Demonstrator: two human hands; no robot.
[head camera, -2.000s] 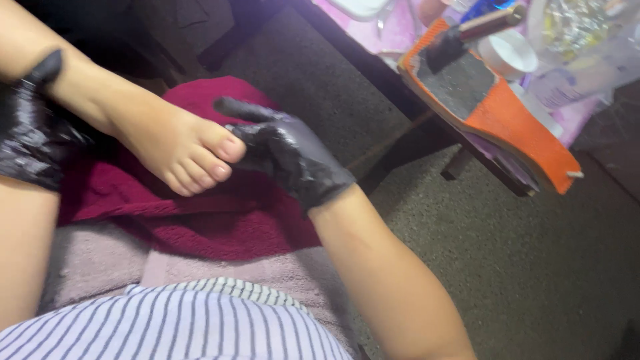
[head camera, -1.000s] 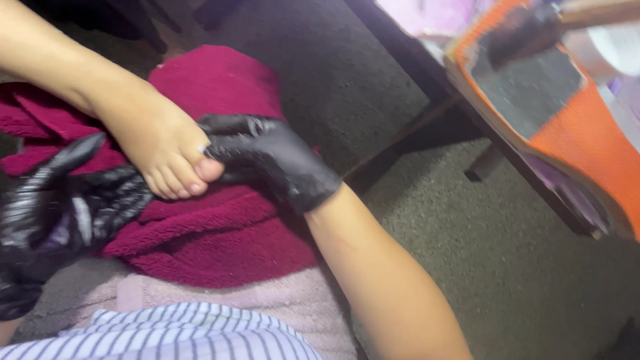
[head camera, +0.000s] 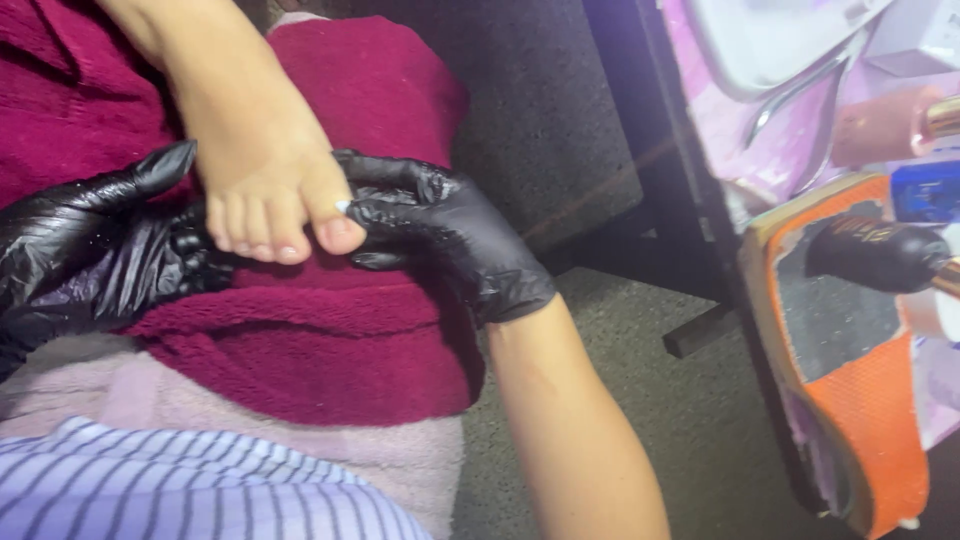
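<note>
Another person's bare foot (head camera: 259, 150) rests over a dark red towel (head camera: 360, 352), its toes toward me. My right hand (head camera: 442, 232), in a black glove, touches the inner side of the foot by the big toe, fingers partly bent. A small dab of white cream (head camera: 343, 205) shows between its fingertips and the toe. On the other side of the foot lies my left hand (head camera: 97, 240), also in a black glove, thumb raised away from the fingers. Its fingertips are partly hidden near the small toes, so whether they grip the foot is unclear.
At the right, a table edge (head camera: 694, 150) carries an orange foot file (head camera: 862, 420) with a grey abrasive patch, a black bottle (head camera: 874, 253), a pink polish bottle (head camera: 885, 126), a blue item (head camera: 926, 193), a metal tool (head camera: 795, 86) and a white tray (head camera: 765, 37). A pale towel (head camera: 420, 465) covers my lap.
Two seconds ago my left hand was up by the lower leg; it is now beside the small toes. My right hand stays by the big toe. The view has shifted nearer.
</note>
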